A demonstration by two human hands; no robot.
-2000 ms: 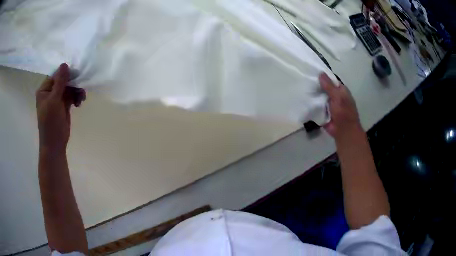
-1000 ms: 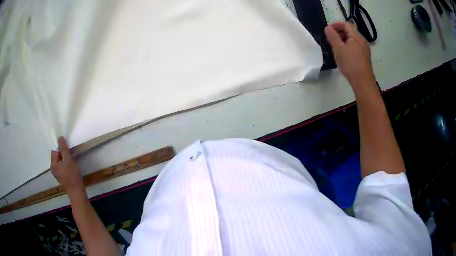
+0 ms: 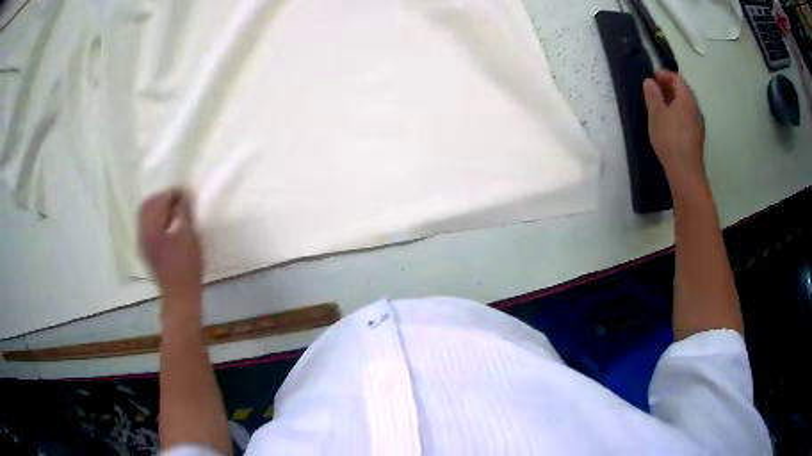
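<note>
The cream-white fabric ply (image 3: 383, 134) lies spread before me, its near edge roughly along the table's near side, with folds at the left. My left hand (image 3: 169, 223) is blurred over the ply's left part; whether it pinches the cloth cannot be told. The black cloth weight (image 3: 634, 125) lies to the right of the ply, apart from its edge. My right hand (image 3: 674, 111) is at the weight's right side with fingers curled; its fingertips are partly hidden, and its grip cannot be told.
The wooden ruler (image 3: 267, 322) lies along the near table edge. Dark shears (image 3: 657, 40) lie beyond my right hand. A calculator (image 3: 767, 36) and a round dark object (image 3: 783, 100) are at the far right. A blue stool (image 3: 614, 347) is below the table.
The ply's right corner, raised in my right hand at first, now lies flat. The weight now lies farther from the ply's edge. My left hand has moved up from the near edge over the cloth.
</note>
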